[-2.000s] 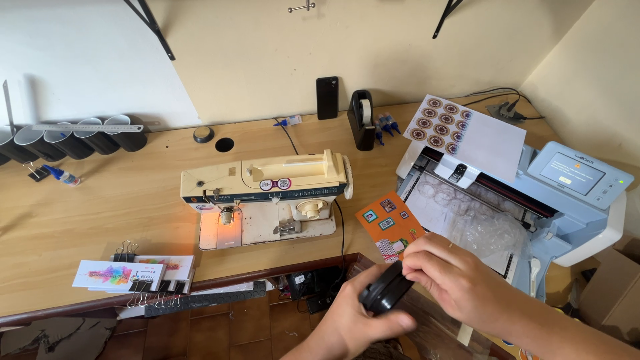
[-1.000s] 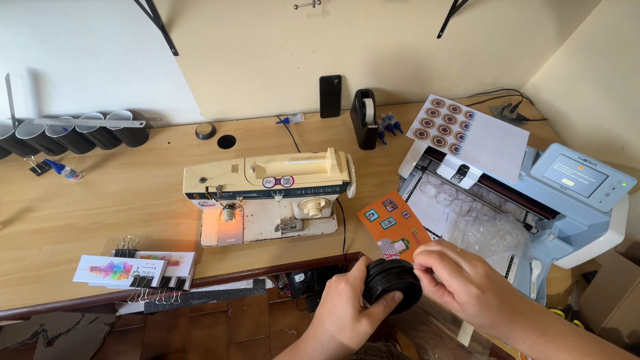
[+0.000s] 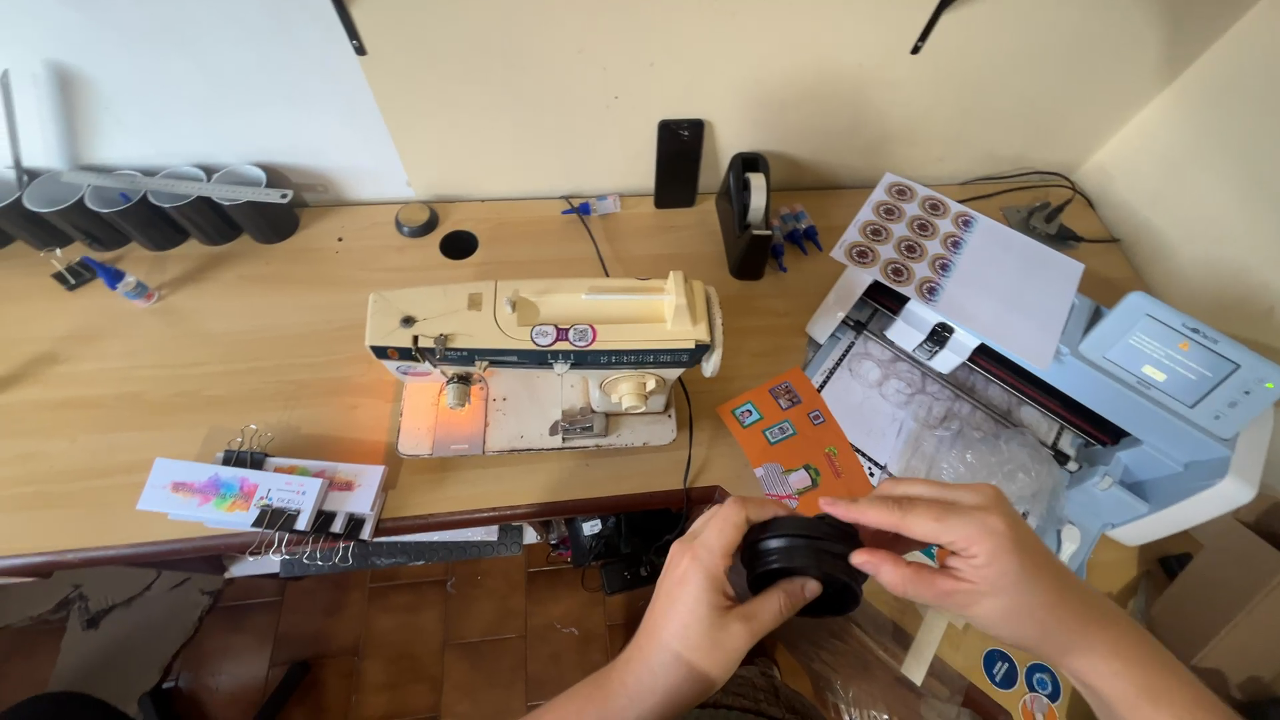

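My left hand (image 3: 715, 590) grips a round black ridged object (image 3: 803, 565), its thumb across the lower face and its fingers behind. What the object is, I cannot tell. At its right edge are the thumb and fingertips of my right hand (image 3: 950, 560); whether they pinch it or only touch it is unclear. Just beyond both hands lies an orange printed card (image 3: 795, 435). A cream sewing machine (image 3: 540, 320) with its lamp lit stands on the wooden table, further off and to the left.
A light blue cutting machine (image 3: 1140, 440) holds clear plastic at the right, with a sticker sheet (image 3: 960, 260) on top. A black tape dispenser (image 3: 745, 215) and a phone (image 3: 679, 163) stand near the wall. Clipped printed cards (image 3: 235, 493) lie at the left; black mugs (image 3: 255, 210) lie behind.
The black round object has tilted in my left hand, and its hollow-looking face now shows more. My right hand's fingers have moved onto its edge.
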